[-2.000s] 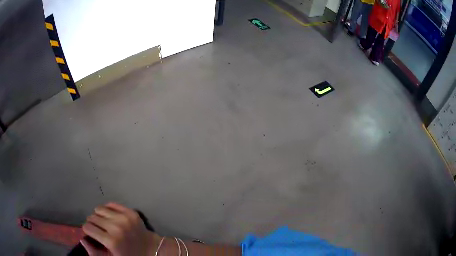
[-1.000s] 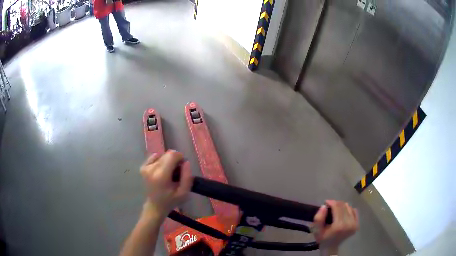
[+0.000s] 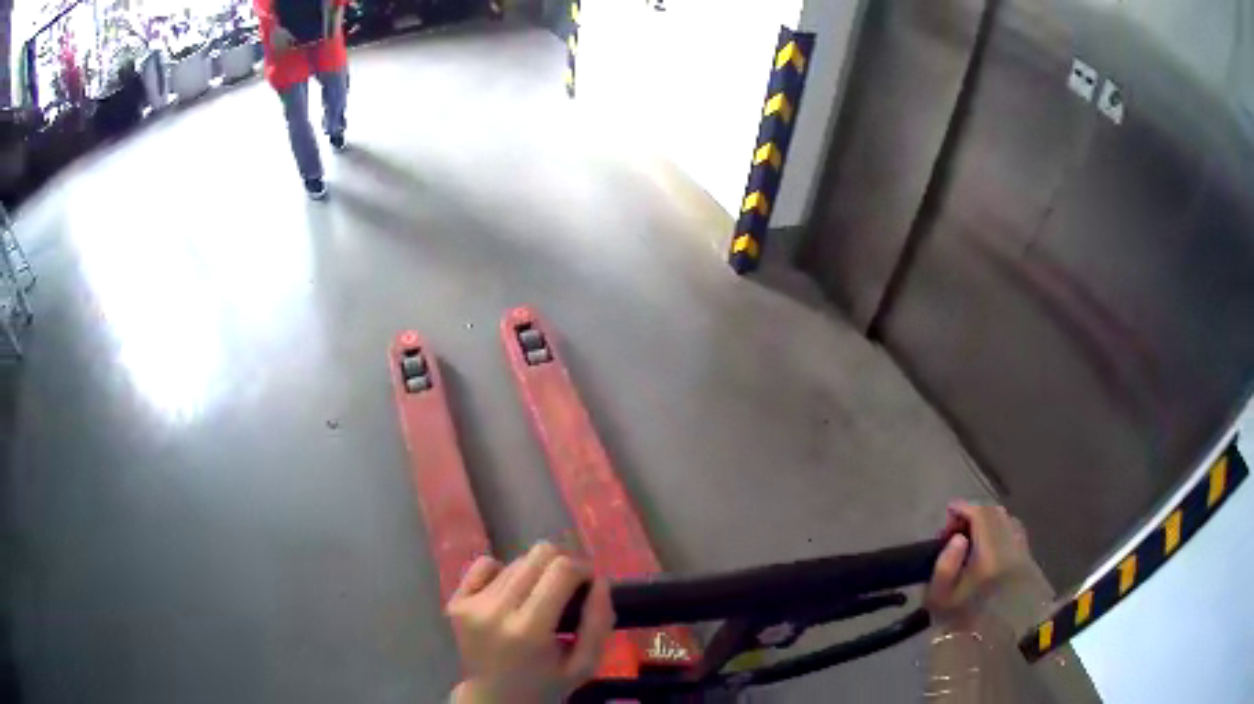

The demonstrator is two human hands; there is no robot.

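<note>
The orange-red pallet truck (image 3: 641, 657) stands low on the floor in front of me, its lower part cut off by the bottom edge. Its two worn red forks (image 3: 585, 458) point away from me with no load on them. Small load rollers (image 3: 534, 343) show near the fork tips. The black tiller handle (image 3: 770, 583) lies across the lower right. My left hand (image 3: 525, 622) is closed around its left end. My right hand (image 3: 979, 557) is closed around its right end. The tiller arm is mostly hidden below the handle.
A person in a red-orange top (image 3: 305, 62) stands beyond the forks at the upper left. Grey metal doors (image 3: 1045, 206) are on the right, between black-and-yellow corner guards (image 3: 770, 151). A white stepped frame (image 3: 13, 282) is at the left edge.
Since one second ago, the handle has lowered in view and its right end has risen. The person's legs have changed stance. Two seconds ago the view faced another part of the floor.
</note>
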